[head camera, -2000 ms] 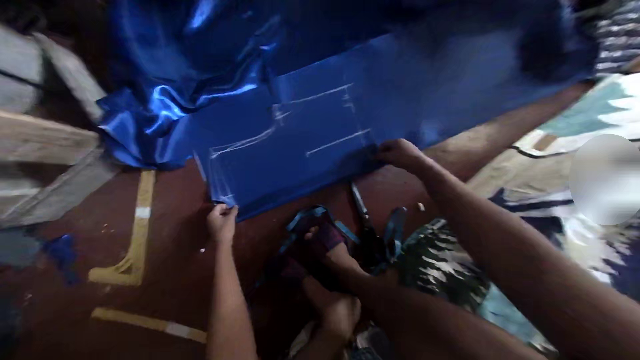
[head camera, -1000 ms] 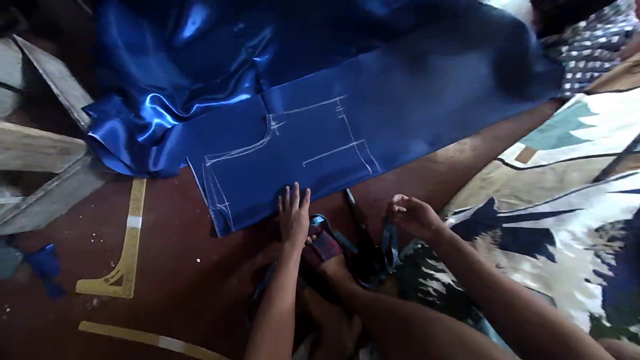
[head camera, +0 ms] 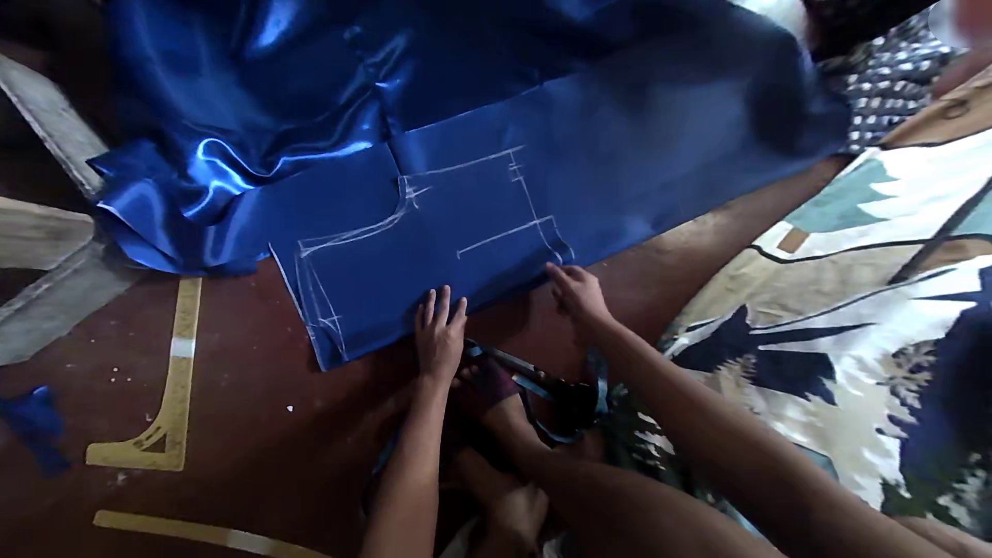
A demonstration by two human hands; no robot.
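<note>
Blue satin fabric (head camera: 480,201) lies spread on the dark red floor, marked with white chalk outlines of a pattern piece. My left hand (head camera: 440,333) rests flat on its near edge, fingers apart and pointing away from me. To the right, my right hand (head camera: 577,291) pinches the same edge between thumb and fingers, just below the curved chalk marks. Scissors (head camera: 535,372) with dark handles lie on the floor between my hands and my foot, partly hidden.
A yellow L-shaped tailor's ruler (head camera: 177,387) and a curved yellow ruler (head camera: 194,531) lie at left. Wooden legs (head camera: 46,256) stand at the left edge, near a blue scrap (head camera: 37,426). Printed fabric (head camera: 814,372) covers the right side. Another person's patterned clothing (head camera: 891,93) shows at upper right.
My left hand has gone from the cloth's near left corner to the middle of its near edge. My right hand, off the cloth one second ago, is back on the edge.
</note>
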